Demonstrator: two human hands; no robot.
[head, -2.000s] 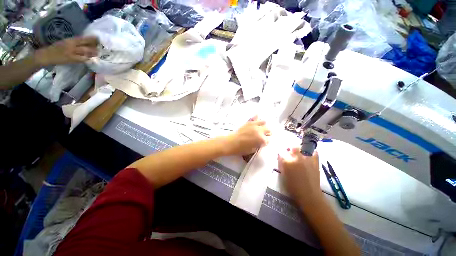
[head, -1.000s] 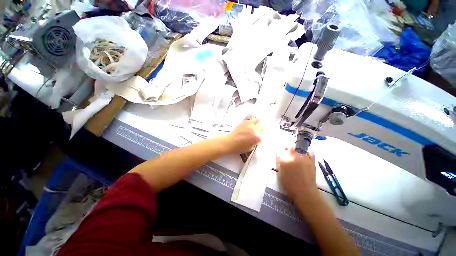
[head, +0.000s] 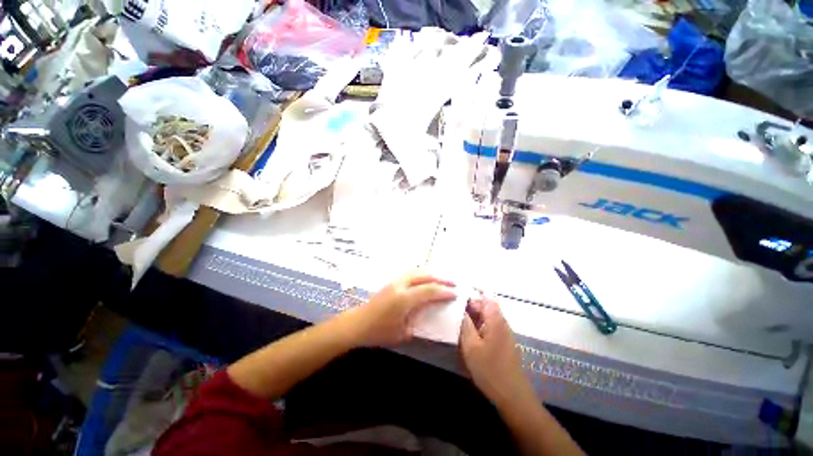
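Note:
An off-white fabric strip (head: 439,320) is held between my hands at the table's front edge, in front of the sewing machine (head: 615,191). My left hand (head: 403,308) grips its left side. My right hand (head: 486,337) pinches its right end. The strip is away from the presser foot and needle (head: 487,207), and its lower part is partly hidden by my fingers. The green-teal thread snips (head: 586,299) lie on the table to the right of my right hand.
A pile of cream cut pieces (head: 406,107) lies left of the needle. A larger cloth piece (head: 307,169) and a wooden strip (head: 189,242) lie further left. A white bag of narrow strips (head: 183,134) stands at the left. A blue crate (head: 111,378) is on the floor, lower left.
Both hands have come back from the needle area to the front edge with the strip. The view has shifted. The other person's arm at the left, seen two seconds ago, is gone.

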